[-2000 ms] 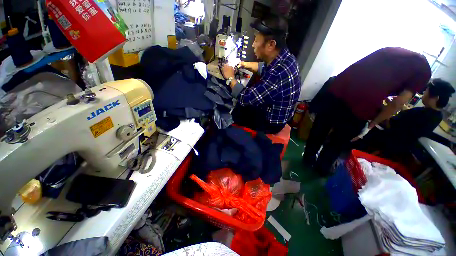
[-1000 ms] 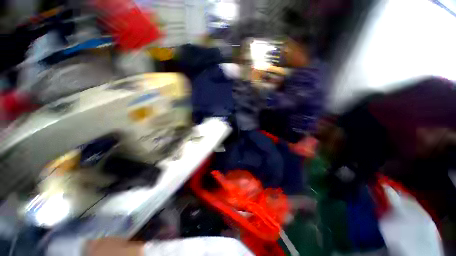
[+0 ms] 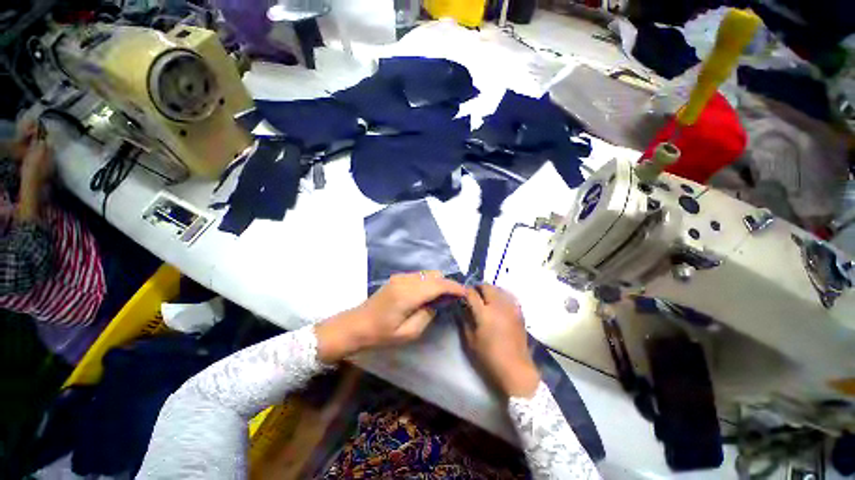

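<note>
My left hand (image 3: 403,307) and my right hand (image 3: 499,333) meet in front of me at the table's near edge. Their fingertips pinch the end of a dark piece of fabric between them; its exact shape is hidden by the fingers. A shiny grey-blue panel (image 3: 405,240) lies flat just beyond my left hand. A narrow dark strip (image 3: 484,232) runs away from my fingertips toward the fabric piles. Another long dark strip (image 3: 568,398) lies beside my right wrist and hangs toward the table edge.
Navy panels (image 3: 410,161) are piled across the table beyond my hands. The sewing machine head (image 3: 656,225) stands at right, with a phone (image 3: 686,398) and dark shears (image 3: 622,356) below it. A second machine (image 3: 178,94), a person's striped sleeve (image 3: 67,267) and a yellow basket (image 3: 127,322) are at left.
The view has swung left from the red basket and neighbouring workers to the table. Both hands now show, holding fabric; one second ago only a blurred bit of arm showed at the bottom.
</note>
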